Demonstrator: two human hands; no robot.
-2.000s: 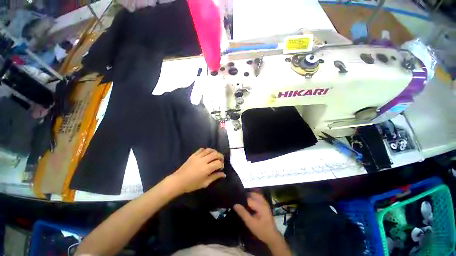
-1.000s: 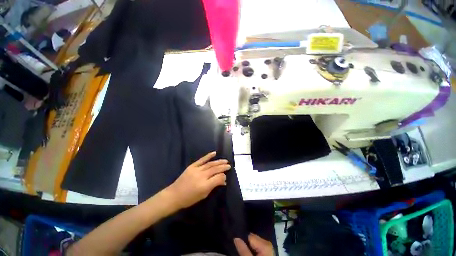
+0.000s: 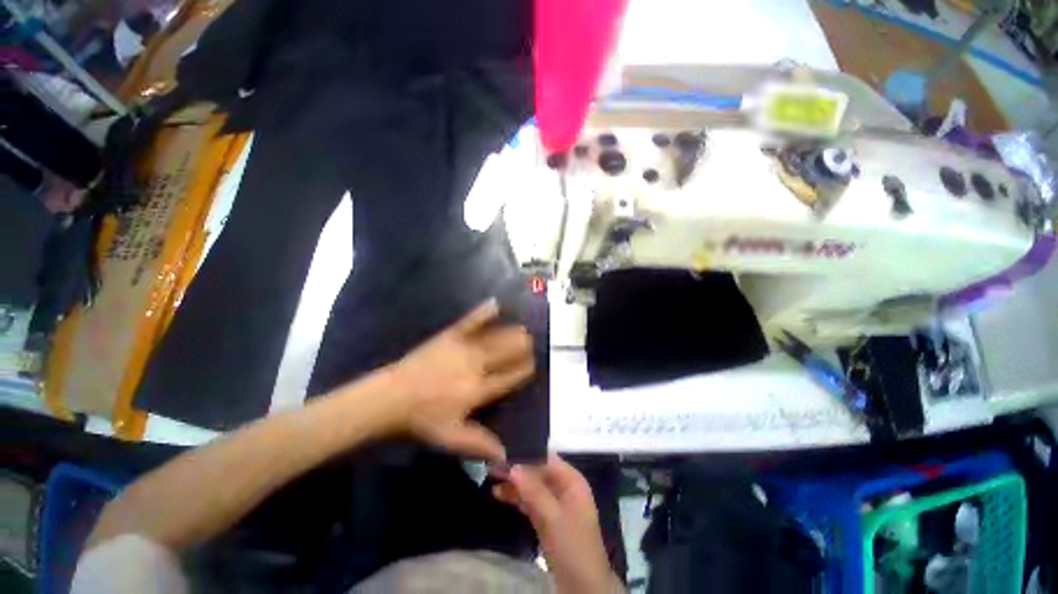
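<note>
The black cut panel lies on the white table left of the sewing machine head, its right edge under the needle area. My left hand lies on the panel with fingers spread, below the needle. My right hand is at the table's front edge, thumb and fingers pinching the panel's lower end, close to my left thumb. A small black panel lies under the machine arm. The needle itself is too blurred to make out; a red spot shows beside it.
A pink cloth strip hangs at the head's left end. Snips lie right of the arm. Cardboard with orange tape is at left. Blue crates stand below on both sides, a green basket in the right one.
The panel has shifted up the table, away from me, its lower end now near the front edge. My right hand has risen towards my left. The left hand's fingers have spread.
</note>
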